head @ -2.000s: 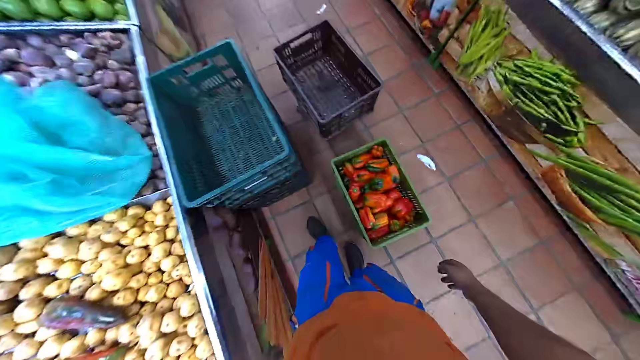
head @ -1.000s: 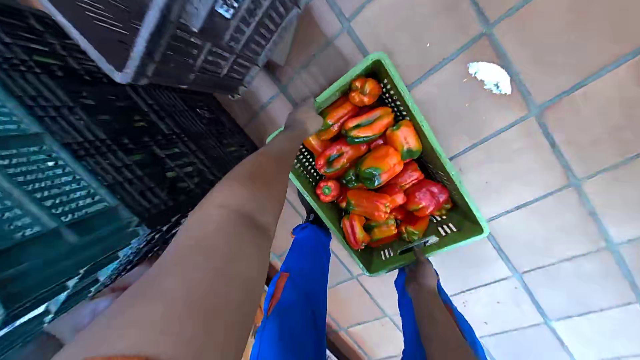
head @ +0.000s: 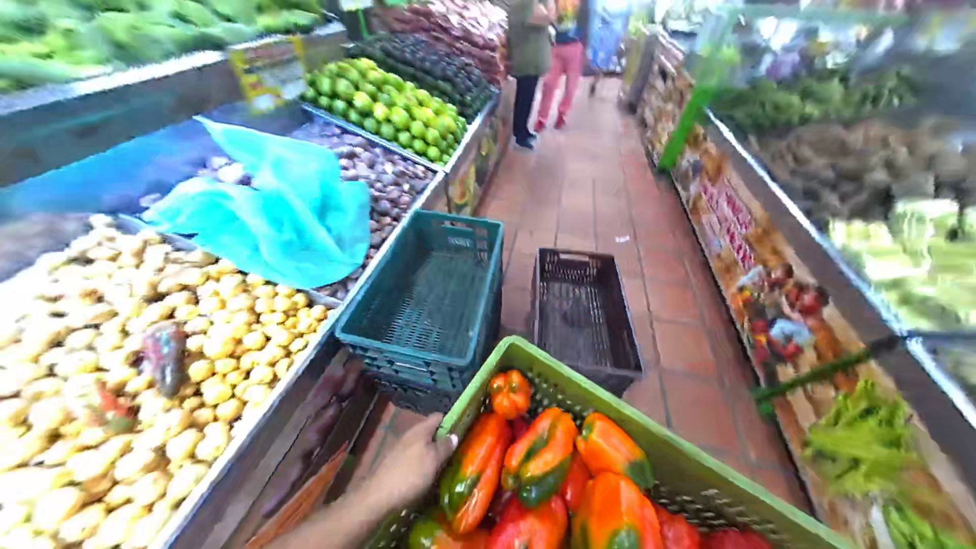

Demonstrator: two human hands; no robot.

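A green plastic crate (head: 686,461) filled with red, orange and green bell peppers (head: 537,457) is held up at the bottom of the view, tilted and cut off by the lower edge. My left hand (head: 419,456) grips its left rim, with the fingertips by the peppers. My right hand is outside the frame. Just beyond the raised crate stand a stack of teal plastic crates (head: 418,354), the top one open and without contents, and a dark brown plastic crate (head: 587,313) on the tiled floor.
At left, a produce stand holds potatoes (head: 221,358), purple onions (head: 393,183), limes (head: 389,107) and a turquoise plastic bag (head: 282,213). Another produce stand (head: 808,213) runs along the right, with leafy greens below. Two people (head: 560,69) stand farther down the aisle.
The crate of peppers, on the floor two seconds ago, is now raised in front of me. The right hand, at its near end a second ago, has left view. The view has tilted up.
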